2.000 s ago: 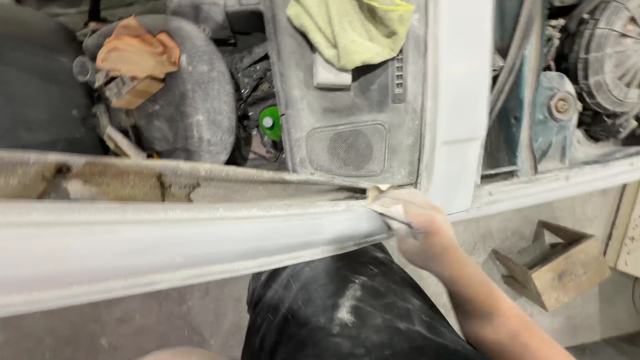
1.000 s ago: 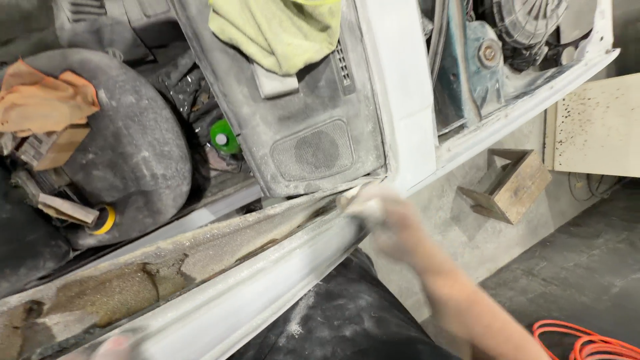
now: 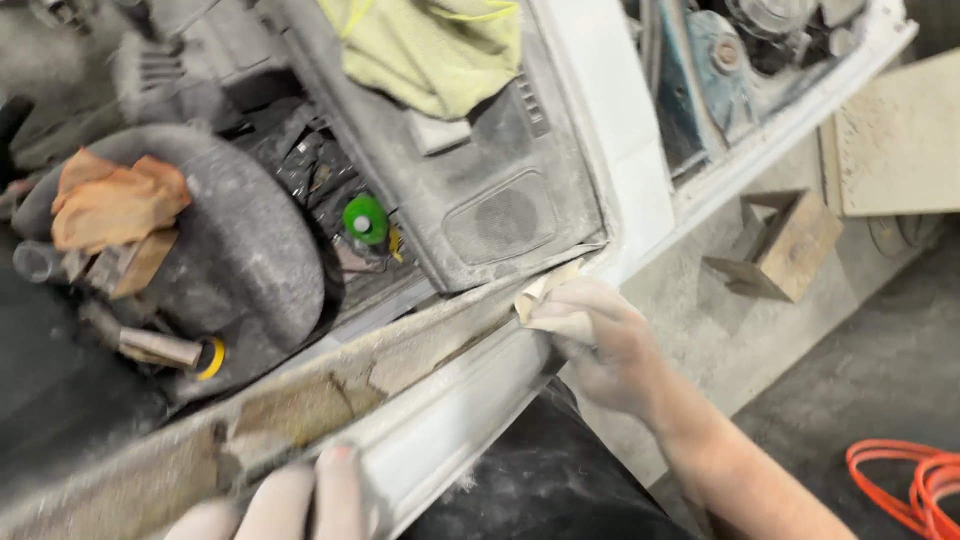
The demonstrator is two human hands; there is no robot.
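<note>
My right hand (image 3: 600, 337), dusty and a little blurred, pinches a folded sheet of sandpaper (image 3: 546, 296) against the front corner of the open car door (image 3: 450, 409). At the bottom of the view, the fingers of my left hand (image 3: 281, 495) rest over the door's edge; they are spread slightly and hold nothing that shows. Between the two hands runs the white door frame, with a stained, dusty inner strip (image 3: 300, 405) beside it. The dashboard end with its round speaker grille (image 3: 506, 217) lies just past the sandpaper.
A yellow-green cloth (image 3: 442, 60) lies on the dusty dashboard. On the seat (image 3: 240, 232) are an orange cloth (image 3: 120, 199), blocks and a yellow tape roll (image 3: 212, 358). A green-capped bottle (image 3: 365, 220) stands beyond. A wooden box (image 3: 795, 244) and an orange hose (image 3: 911, 480) lie on the floor.
My left hand has come into fuller view on the door's edge. My right hand stays at the corner with the sandpaper. The view has turned and shifted.
</note>
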